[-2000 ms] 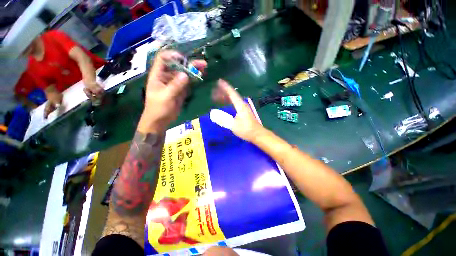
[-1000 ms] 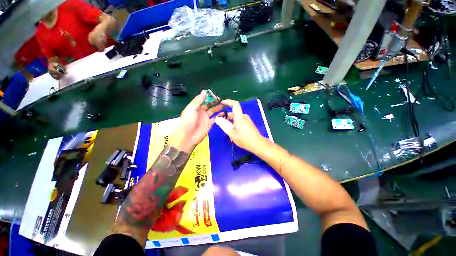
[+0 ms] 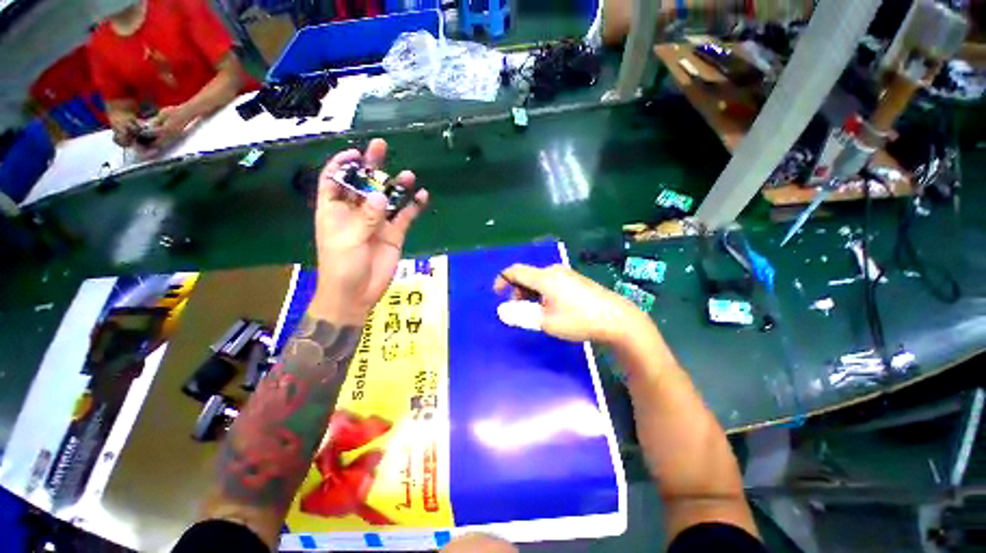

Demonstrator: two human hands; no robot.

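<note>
My left hand [image 3: 362,243] is raised over the green line, palm up, and holds a small circuit board [image 3: 365,181] with components between thumb and fingers. My right hand [image 3: 568,302] is apart from it, above the blue part of the poster [image 3: 519,389]. Its fingers are curled and a white finger cot [image 3: 521,314] covers one digit. A thin dark strip shows at its fingertips; whether it is a held cord or a shadow cannot be told.
Black plastic cases [image 3: 214,373] lie on the brown poster area at left. Loose green boards [image 3: 645,269] and a white-topped part [image 3: 730,311] lie right of the poster. A grey post [image 3: 789,119] stands at right. A person in red [image 3: 162,65] works across the line, near clear bags [image 3: 443,67].
My hands have come apart: the left moved up and left with the board, the right moved slightly right and down. The dark cord seen on the blue area is no longer visible there.
</note>
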